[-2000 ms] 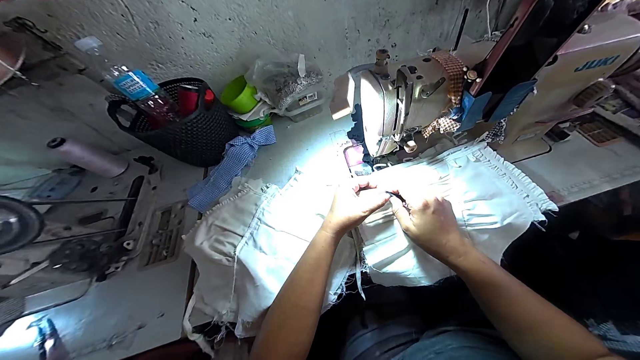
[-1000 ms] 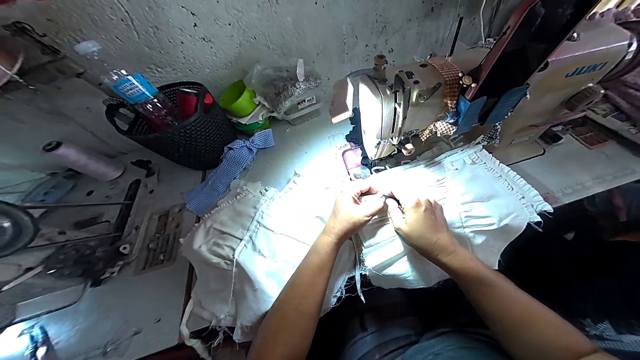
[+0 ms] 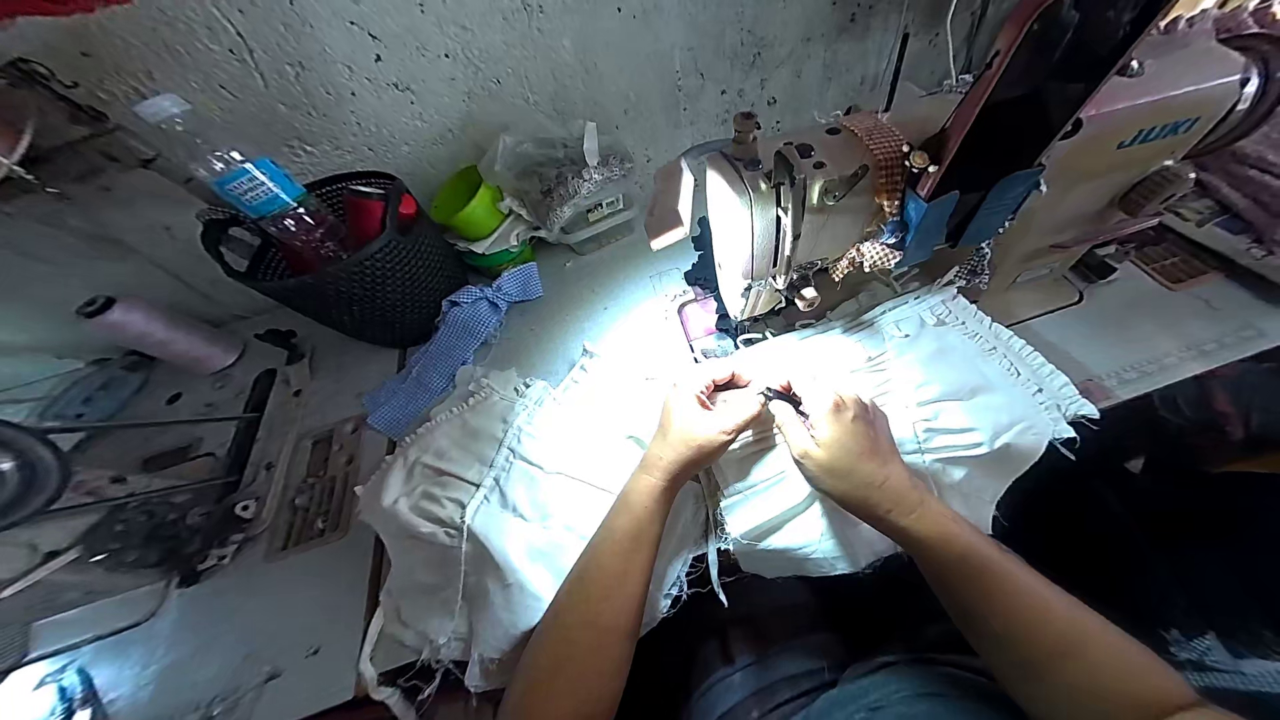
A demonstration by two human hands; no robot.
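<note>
White gathered fabric [image 3: 590, 450] with frayed edges lies across the sewing table, brightly lit in front of the Juki sewing machine [image 3: 820, 200]. My left hand [image 3: 705, 420] has its fingertips pinched together above the cloth, near the needle area; glare hides what lies between them. In my right hand [image 3: 850, 450] is a small dark tool [image 3: 785, 400], perhaps thread snips, its tip close to my left fingertips. Both hands are nearly touching. A narrow white strip [image 3: 714, 545] hangs from the fabric below them.
A black woven basket [image 3: 370, 285] holds a plastic bottle [image 3: 260, 190] and a red can. Beside it are a green cup [image 3: 468, 203], a plastic container [image 3: 590, 215] and blue checked cloth [image 3: 450, 335]. At left, a thread cone [image 3: 165, 333] lies near another machine.
</note>
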